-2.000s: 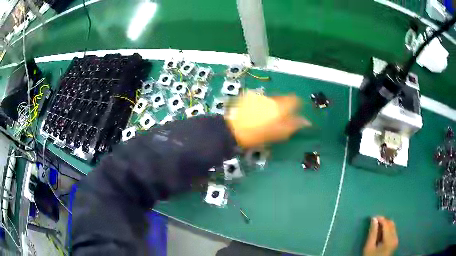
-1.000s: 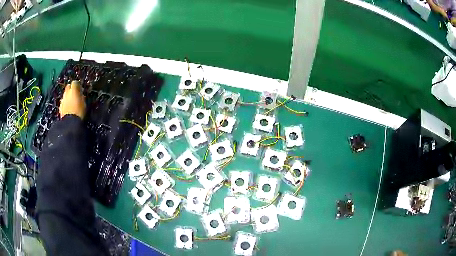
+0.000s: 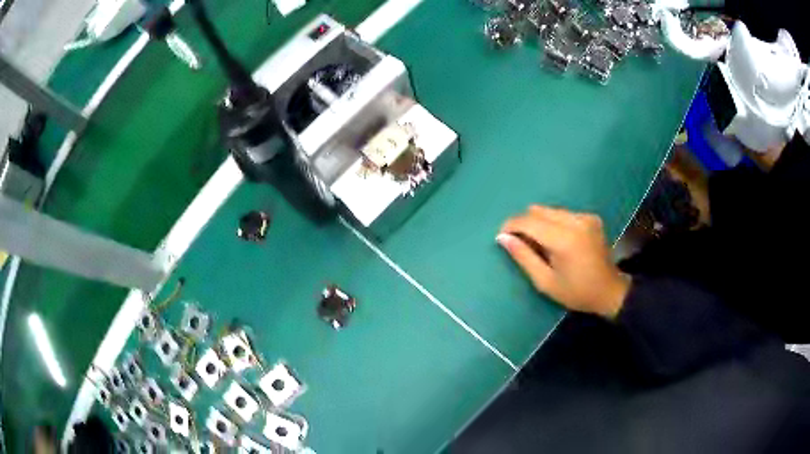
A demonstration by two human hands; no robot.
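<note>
My right hand rests on the green bench near its front edge, fingers loosely curled and thumb slightly apart, with nothing visible in it. A blurred skin-toned patch beside a dark shape at the bottom left edge may be my left hand; its grip cannot be made out. Two black modules lie apart on the mat, left of the white line. Several white-faced square housings with dark round holes and thin leads lie at the lower left, the group cut off by the frame.
The pale screw feeder stands at the back, with the thick black screwdriver beside it. Dark finished assemblies are piled at the top right. A blue object and white objects are beyond the bench's right edge.
The view has swung right and tilted, bringing the feeder, pile and right hand well into view. The black parts tray has left the picture, and the reaching left arm no longer shows clearly.
</note>
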